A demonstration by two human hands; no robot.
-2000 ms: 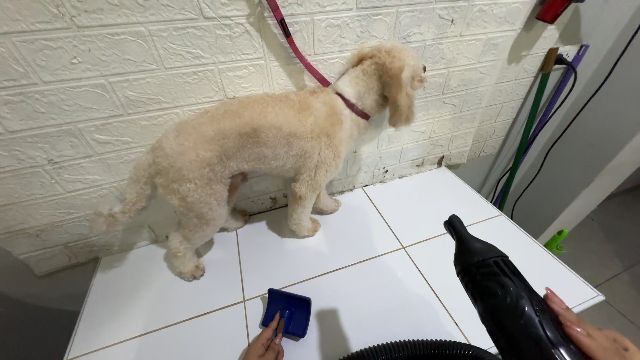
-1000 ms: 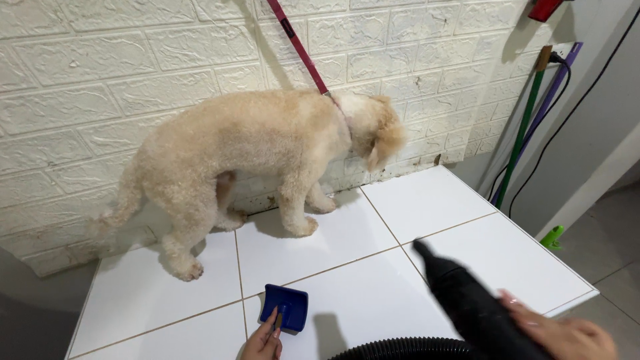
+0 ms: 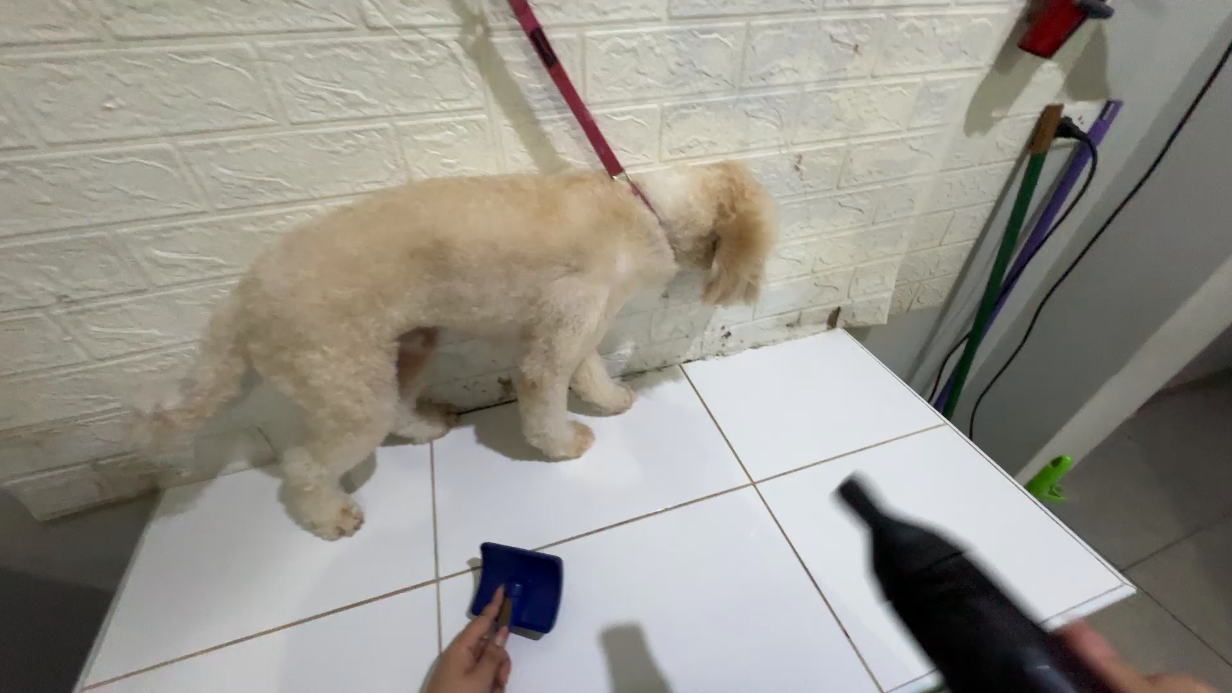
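Note:
My left hand [image 3: 472, 654], at the bottom centre, grips the handle of a blue slicker brush [image 3: 527, 582] close above the white tiled table [image 3: 635, 539]. At the lower right my right hand [image 3: 1126, 664] is closed around a black pet dryer [image 3: 948, 587], blurred, its narrow nozzle pointing up and left. A cream curly-coated dog [image 3: 462, 250] stands on the table along the wall, head at the right and turned away. A pink leash [image 3: 575, 96] runs upward from its neck. Neither the brush nor the nozzle touches the dog.
Behind the dog is a white brick-patterned wall [image 3: 327, 87]. Green [image 3: 1006, 250] and purple [image 3: 1078, 183] poles lean beyond the table's right end, beside black cables [image 3: 1107, 236]. A red object [image 3: 1051, 27] hangs at the upper right, and a bright green object [image 3: 1049, 479] shows by the table edge.
The dog has lowered its head from the raised pose of two seconds ago and turned it away. My right hand has shifted the dryer, first left, then back right. My left hand stays on the brush.

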